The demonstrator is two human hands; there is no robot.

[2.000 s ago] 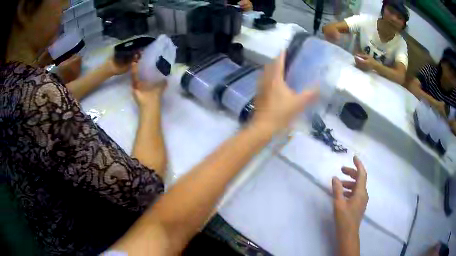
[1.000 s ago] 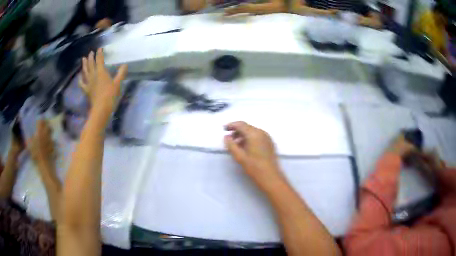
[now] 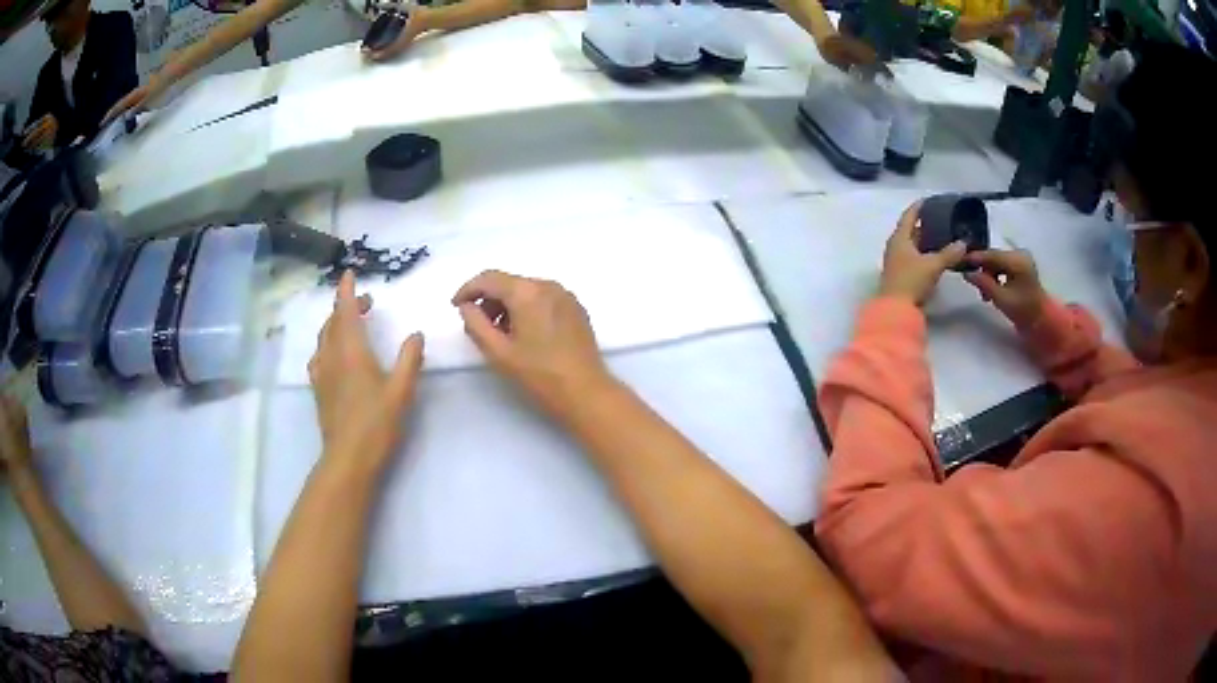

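Observation:
A loose cluster of small black parts lies on the white foam sheet, beside a dark flat strip. My left hand is just below the cluster, fingers apart, holding nothing visible. My right hand is over the foam to the right of the cluster, fingers curled and thumb near the index finger; whether a small part is pinched there cannot be told. Several translucent tanks with black bands stand close together at the left.
A black cup stands beyond the cluster. At the right, a person in an orange top holds a dark cup part. More tanks stand across the table. Another person's arm is at the lower left.
The view has swung to the right. My left hand has let go of a tank at the row of units and come back near the cluster. My right hand's fingers have curled in.

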